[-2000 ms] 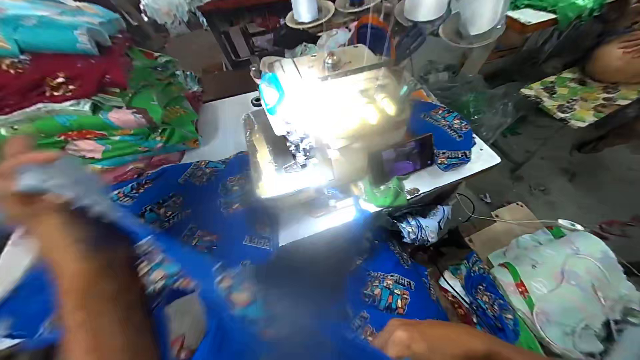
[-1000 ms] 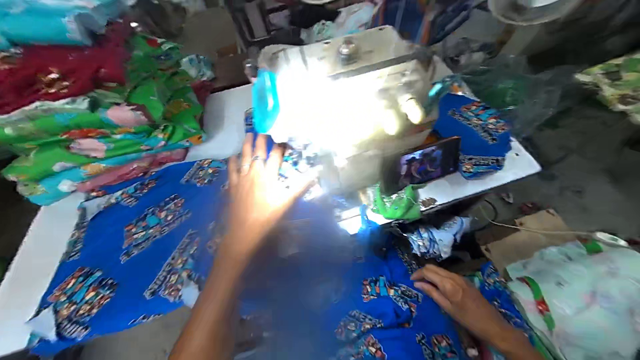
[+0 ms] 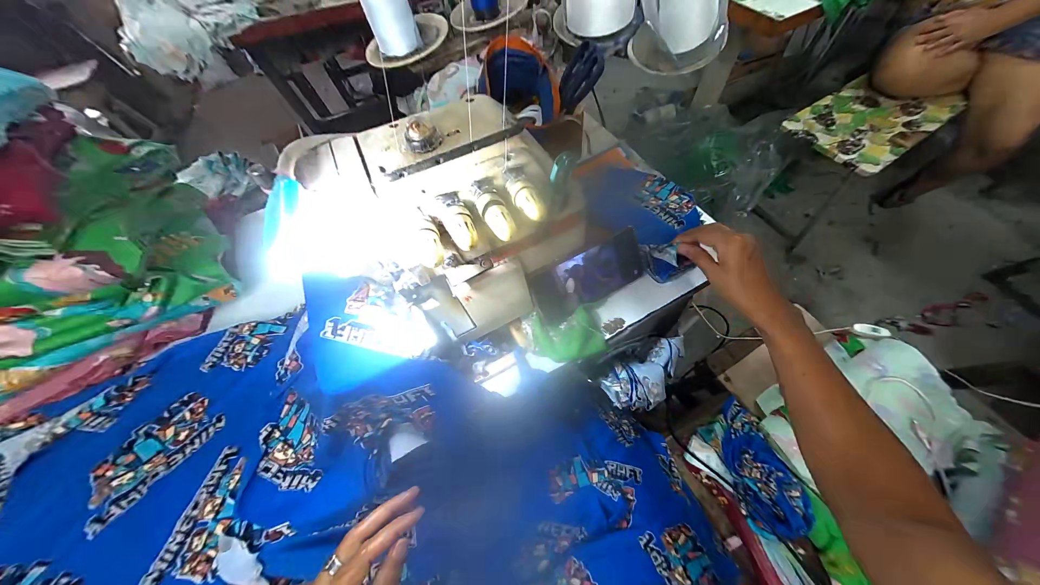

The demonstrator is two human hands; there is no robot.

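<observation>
Blue printed fabric (image 3: 154, 455) spreads over the left of the table and down across the front. My left hand (image 3: 374, 540), a ring on one finger, lies low on this cloth with its fingers apart. My right hand (image 3: 719, 260) reaches to the table's right edge and pinches the corner of a smaller folded piece of blue printed fabric (image 3: 670, 207), which lies behind a phone (image 3: 589, 272) showing a picture. A serger sewing machine (image 3: 463, 187) stands in the middle; glare from its lamp hides the needle area, where some blue cloth lies.
Green and red printed fabrics (image 3: 106, 244) are heaped at the left. Thread cones (image 3: 394, 28) stand behind the machine. A green scrap (image 3: 569, 333) hangs by the phone. Bundled cloth (image 3: 910, 406) lies at lower right. Another person's legs (image 3: 934, 73) are beside a patterned stool (image 3: 877, 126).
My right hand has moved from the cloth at the front up to the small blue piece on the right. My left hand has left the needle area and is now lower, nearer to me.
</observation>
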